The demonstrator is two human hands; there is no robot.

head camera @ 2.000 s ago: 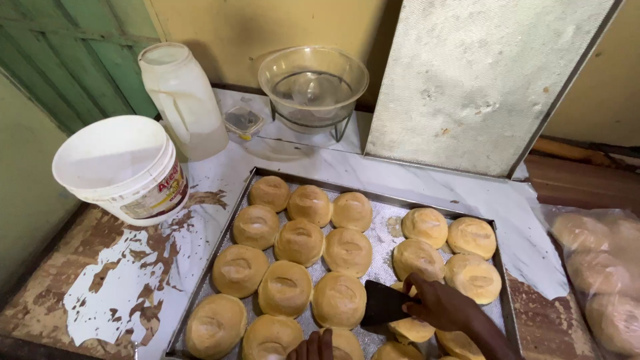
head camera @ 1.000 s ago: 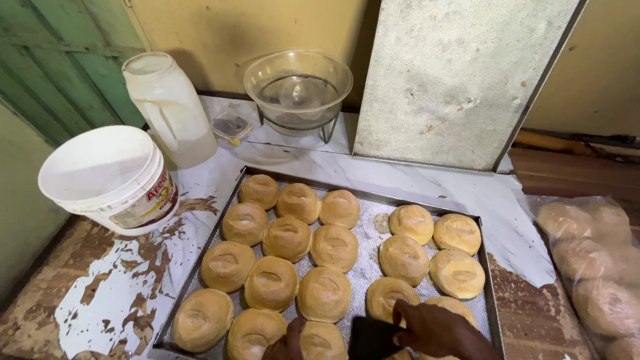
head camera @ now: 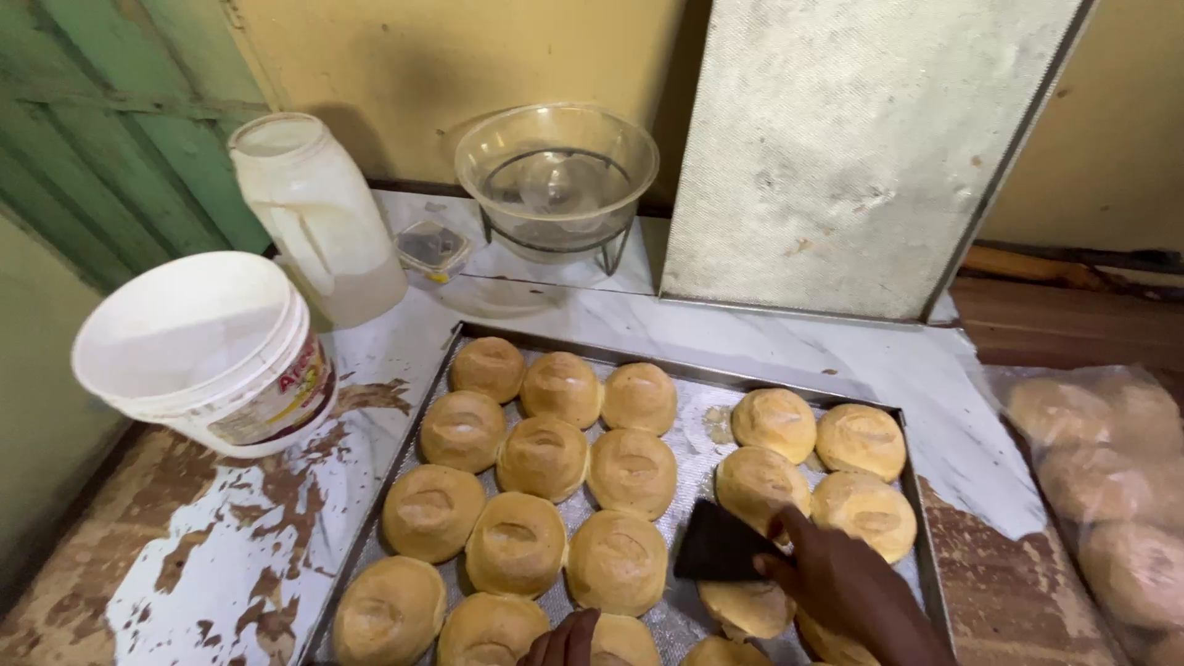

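Note:
A metal baking tray [head camera: 703,365] holds several rows of round baked buns [head camera: 514,544], with a bare strip right of the third column. My right hand [head camera: 823,573] grips a flat dark scraper [head camera: 721,546] between thumb and fingers; its blade lies over the bare strip, beside one bun [head camera: 763,484] and partly above another [head camera: 747,608]. At the bottom edge my left hand [head camera: 564,640] is only partly in view, its fingers close together between two buns in the near row. Whether it grips one cannot be told.
Behind the tray stand a white plastic bucket [head camera: 190,338], a translucent jug [head camera: 319,222], a small clear container [head camera: 432,250] and a clear bowl [head camera: 558,185] on a wire stand. Another metal tray [head camera: 823,157] leans on the wall. Bagged buns [head camera: 1101,481] lie at the right.
My right hand and the scraper have moved up the tray since a second ago, from beside the lower buns of the right-hand group. The left hand shows less than before.

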